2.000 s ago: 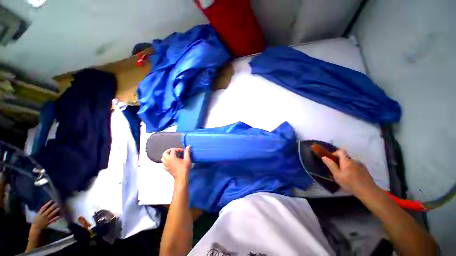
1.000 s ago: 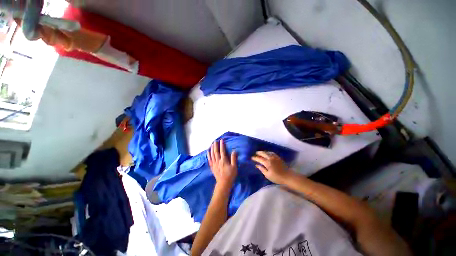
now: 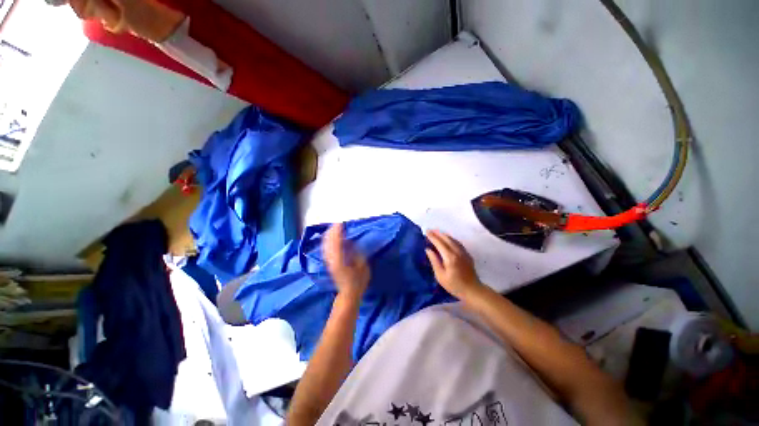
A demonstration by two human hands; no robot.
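Observation:
A blue garment piece [image 3: 379, 274] lies wrinkled over the sleeve board, whose grey rounded end [image 3: 230, 301] shows at the left. My left hand [image 3: 345, 265] is blurred, over the left-middle of the cloth, with thumb and fingers apart and nothing seen in it. My right hand [image 3: 452, 265] is at the right edge of the cloth, fingers bent against it; whether they pinch it is hidden. The steam iron [image 3: 518, 218] rests on the white table [image 3: 399, 179] to the right, with an orange hose sleeve [image 3: 603, 220] at its rear.
A crumpled blue heap [image 3: 245, 195] lies on and beside a lighter blue support [image 3: 276, 229] at back left. A long blue stack [image 3: 458, 116] lies at the back. A red roll [image 3: 283, 87] leans by the wall. Navy garments [image 3: 133, 324] and white cloth [image 3: 204, 337] are at left.
The iron was let go from my right hand and set down farther back. The garment piece has shifted and now covers most of the board. My left hand has since moved slightly left.

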